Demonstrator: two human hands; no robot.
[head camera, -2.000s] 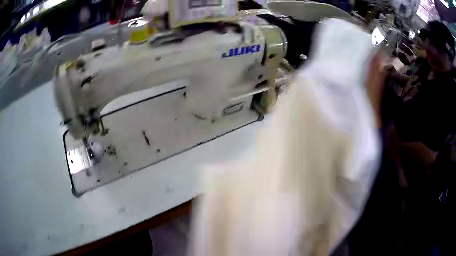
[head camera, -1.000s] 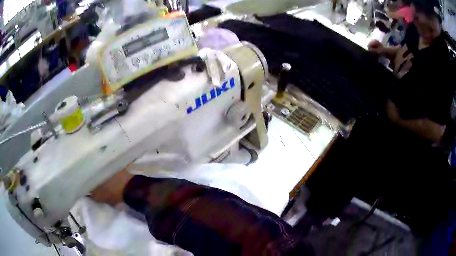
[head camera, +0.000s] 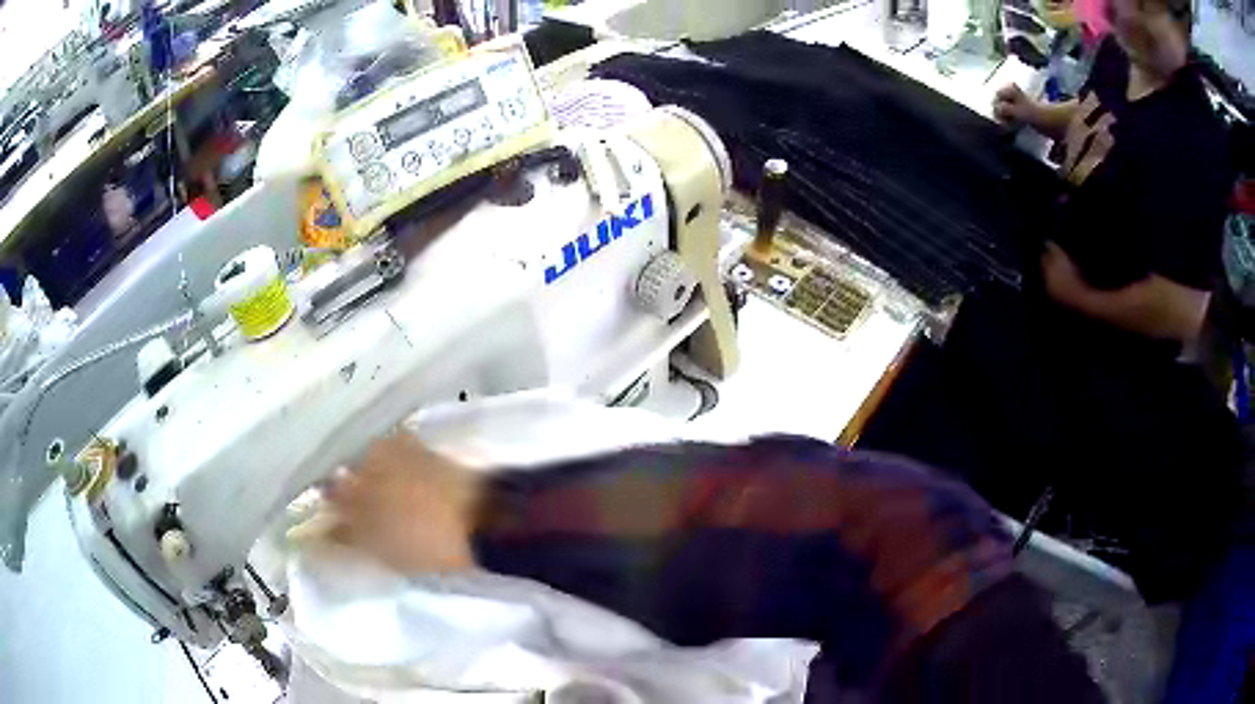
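The off-white sewing machine with blue JUKI lettering stands across the left and middle. White cloth lies bunched under its arm and spreads right of the needle area and down to the picture's lower edge. My right hand is blurred, on top of the cloth under the machine arm, just right of the presser foot area. Its fingertips point left, and whether they grip the cloth is unclear. My dark plaid sleeve crosses the lower right. My left hand is not in view.
A control panel and a yellow-and-white thread cone sit on the machine. The handwheel is at its right end, beside a dark peg and gridded tray. Black cloth and a person are beyond.
A second ago my right hand was farther left and lower under the arm; it is now farther right over the cloth. Two seconds ago the cloth hung raised at the right, off the machine bed.
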